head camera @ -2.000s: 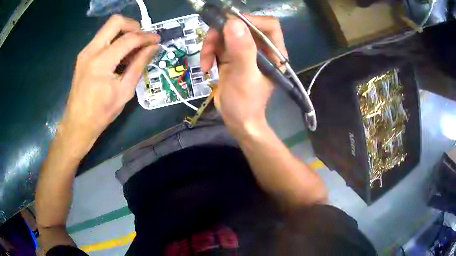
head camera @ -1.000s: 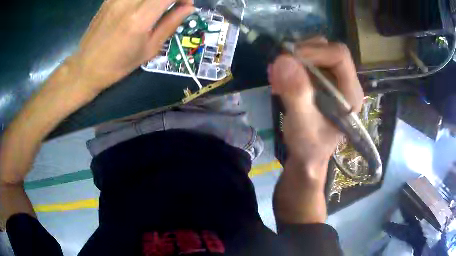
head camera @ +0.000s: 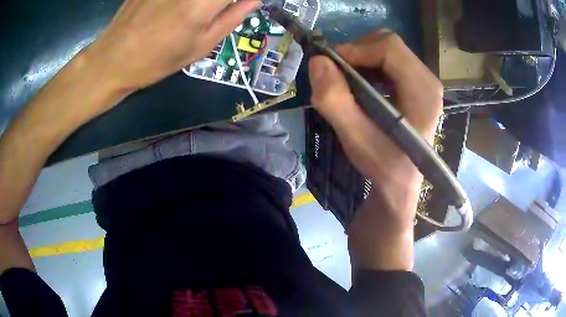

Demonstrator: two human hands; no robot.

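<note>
The pale plastic housing (head camera: 264,80) lies on the dark green mat at the top centre, cut by the picture's top edge. It holds a green circuit board (head camera: 228,54) with a yellow part and red and blue wires. A white wire runs from the board to a brass contact strip (head camera: 265,105) at the mat's front edge. My right hand (head camera: 378,105) grips the soldering iron (head camera: 385,114) like a pen, its front end over the housing's upper part. My left hand (head camera: 180,31) reaches over the housing's upper left; its fingertips are partly cut off, and what they hold cannot be told.
A black crate (head camera: 335,176) with gold strips stands below the bench edge, partly behind my right hand. A tan wooden board (head camera: 465,69) carries a dark box (head camera: 506,25) at the upper right. A pale cable (head camera: 527,93) loops there. Cartons (head camera: 518,232) stand at the lower right.
The iron first moved right, away from the housing, and is now back over it. The housing and strip sit higher and further right in the picture. My left hand stays at the housing's upper left.
</note>
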